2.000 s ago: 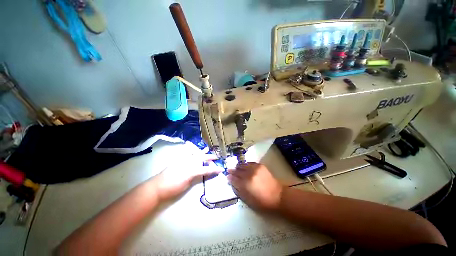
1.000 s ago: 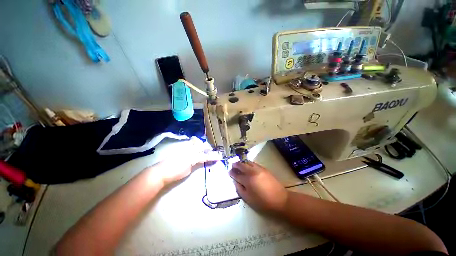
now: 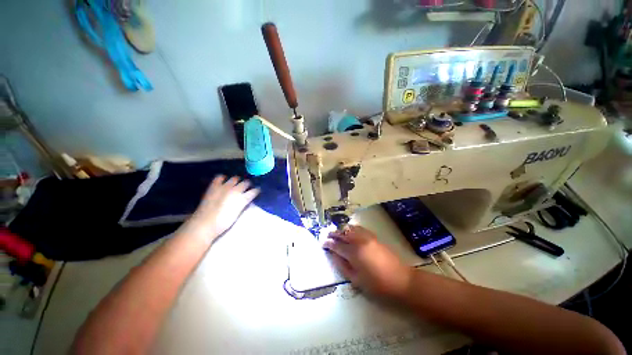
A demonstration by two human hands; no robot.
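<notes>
A navy fabric panel with a white edge (image 3: 181, 186) lies left of the cream sewing machine (image 3: 423, 156) and runs to its needle area. My left hand (image 3: 223, 206) lies on the panel's front edge with its fingers spread. My right hand (image 3: 367, 258) is beside the presser foot (image 3: 324, 227), fingers bent together at the fabric's end. Glare and the fingers hide whether it grips anything. The turquoise lamp (image 3: 259, 148) hangs left of the needle.
A dark fabric pile (image 3: 69, 215) lies at the left. A lit phone (image 3: 420, 227) with a white cable lies under the machine arm. Black snips (image 3: 537, 240) and scissors (image 3: 560, 208) lie at the right. A wooden-handled tool (image 3: 279, 66) stands on the machine head.
My left hand has moved from beside the needle leftward and back onto the navy panel, its fingers now spread. The panel lies flatter. My right hand has stayed near the presser foot.
</notes>
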